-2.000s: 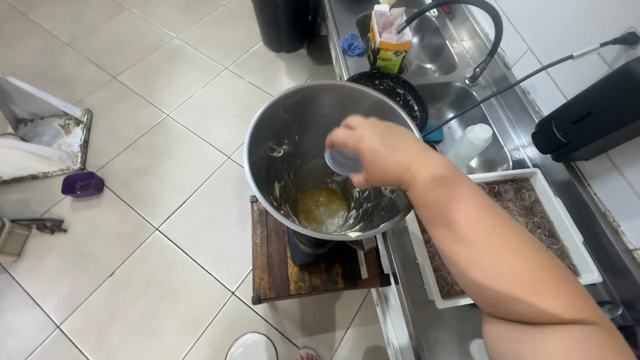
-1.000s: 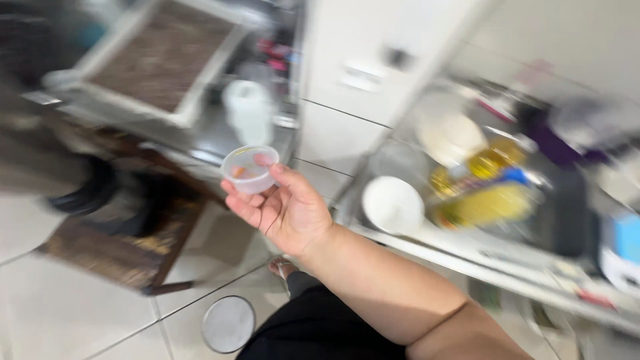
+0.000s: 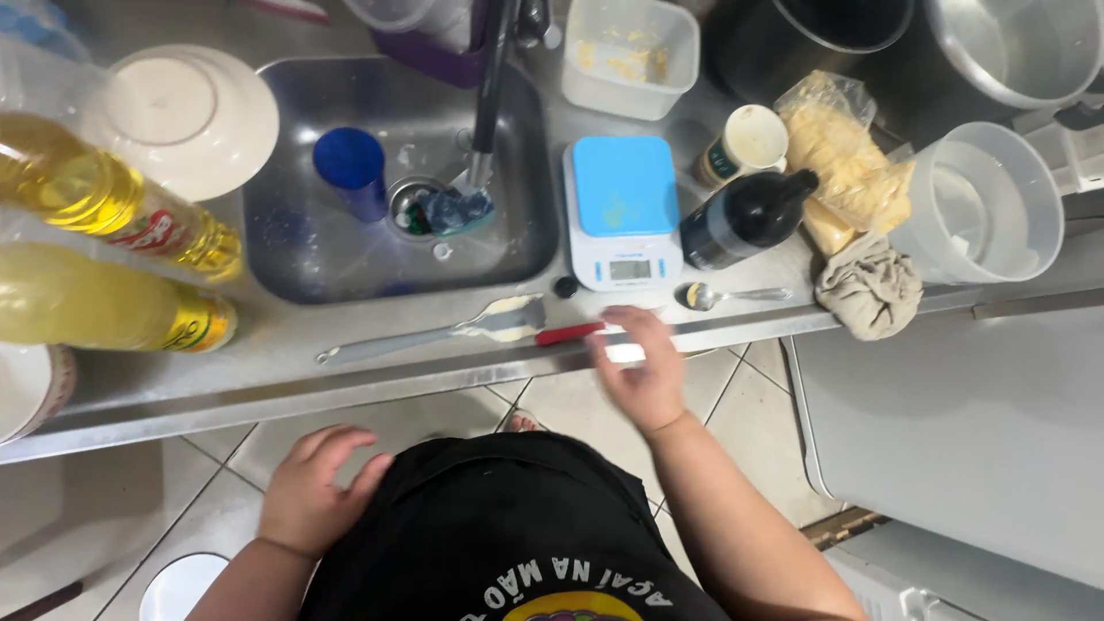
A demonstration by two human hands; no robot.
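My right hand (image 3: 640, 366) is over the front edge of the steel counter, fingers apart, beside a red-handled utensil (image 3: 569, 334); nothing is seen in its grasp. My left hand (image 3: 323, 492) hangs in front of the counter near the black apron (image 3: 483, 517), its fingers spread and holding nothing. Left of the red handle lies a grey spatula (image 3: 504, 319) smeared with a pale substance. Behind my right hand stands a digital kitchen scale (image 3: 625, 185) with a blue top. A metal spoon (image 3: 746, 295) and a small black cap (image 3: 566, 286) lie close by.
A steel sink (image 3: 285, 250) holds a blue cup (image 3: 352, 168). At left are oil bottles (image 3: 112, 194) and a white plate (image 3: 185, 116). At right stand a dark bottle (image 3: 750, 216), a mug (image 3: 749, 142), a bag of yellowish food (image 3: 845, 155), a crumpled cloth (image 3: 869, 285) and a plastic tub (image 3: 992, 203).
The view has swung from the metal pot to the sink counter. The small clear cup seen in my hand earlier is no longer there. My left hand has come into view.
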